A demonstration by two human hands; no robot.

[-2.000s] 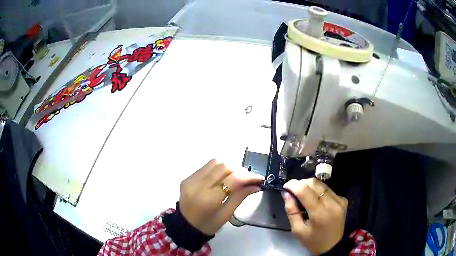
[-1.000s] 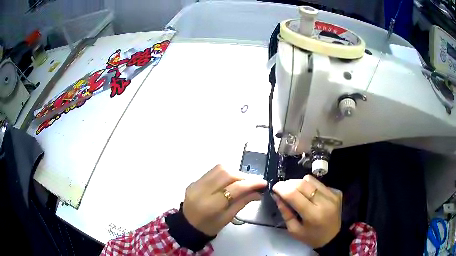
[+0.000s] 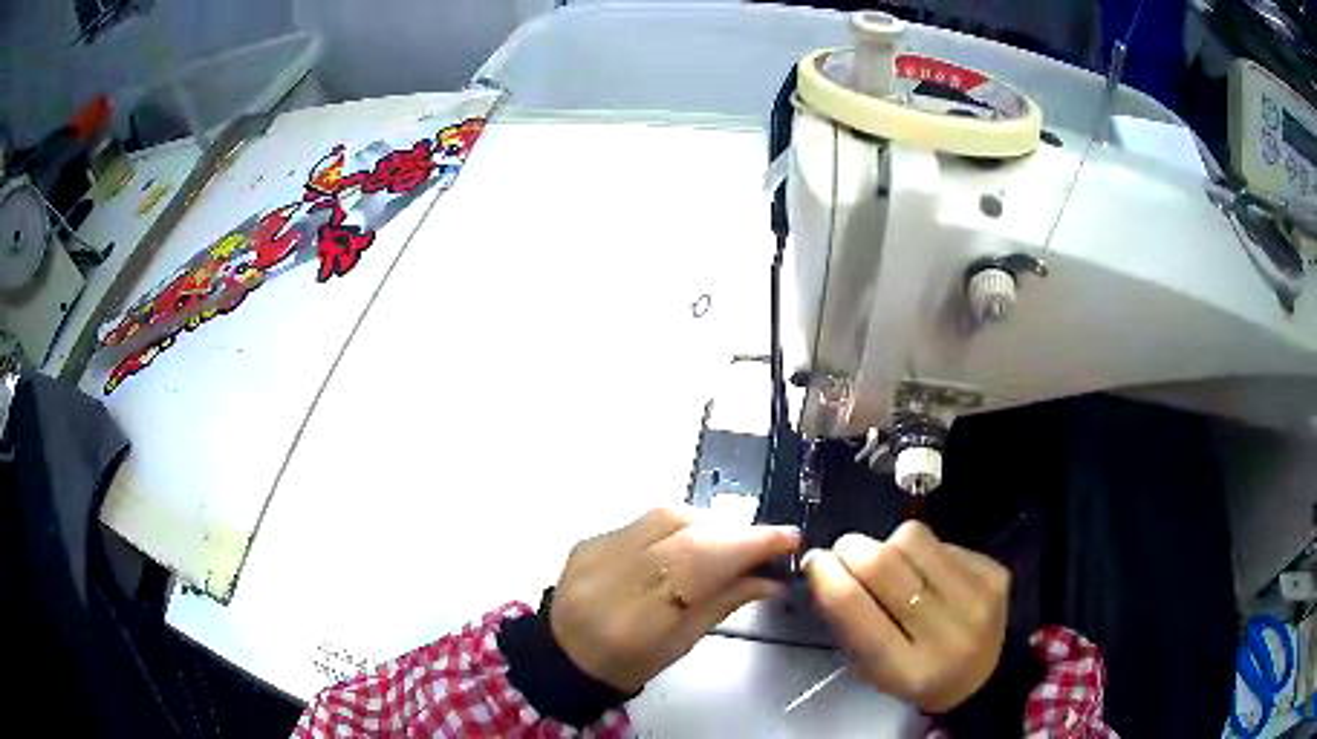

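A black garment panel (image 3: 784, 484) runs as a narrow strip along the left side of the sewing machine (image 3: 924, 274) and under the presser foot (image 3: 810, 469). More black cloth lies under the machine arm. My left hand (image 3: 657, 595) grips the cloth's near end with its fingertips just in front of the foot. My right hand (image 3: 917, 614) grips the same end from the right, fingertips almost touching the left ones. A thin pale pointed tool (image 3: 816, 689) sticks out below my right hand. The grey needle plate (image 3: 731, 465) shows left of the cloth.
The white table (image 3: 535, 318) has a red-and-yellow sticker (image 3: 289, 253) at left. A tape roll (image 3: 917, 123) sits on the machine head. Dark cloth (image 3: 65, 534) hangs at far left. Blue-handled scissors (image 3: 1264, 671) lie at lower right; a control panel (image 3: 1278, 145) is at upper right.
Both hands have moved slightly lower and right in the picture, still at the cloth. The thin tool now shows below my right hand. The view has shifted a little.
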